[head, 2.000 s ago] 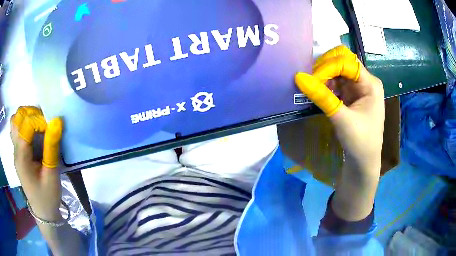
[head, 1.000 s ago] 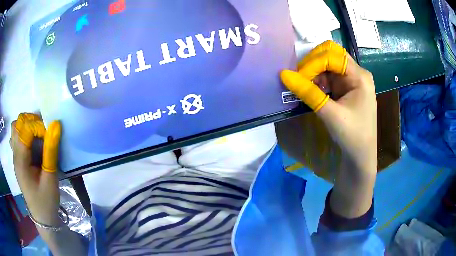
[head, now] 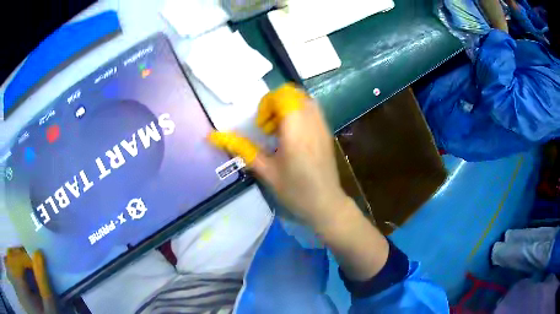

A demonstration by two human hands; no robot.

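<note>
A tablet (head: 153, 244) lies tilted in front of me, its dark edge showing below a purple-blue printed film (head: 98, 159) on its face. The film reads "SMART TABLET" and "X-PRIME", upside down to me. My left hand (head: 29, 276), in yellow finger cots, is at the tablet's lower left corner, thumb on the front; it is small and near the picture's edge. My right hand (head: 295, 153), also in yellow cots, is blurred at the right edge, its thumb by the small white label. Whether it pinches anything is hidden by blur.
A blue squeegee (head: 61, 55) lies at the upper left. White wipes (head: 224, 61) and white cards (head: 319, 58) lie behind and right, the cards on a green mat (head: 381, 49). A brown cardboard box (head: 393, 165) stands below the bench edge. A person's blue sleeve (head: 513, 76) is far right.
The view has swung right, so the tablet shows farther left and more steeply tilted. The squeegee has come into view. My right hand is blurred, still at the right edge.
</note>
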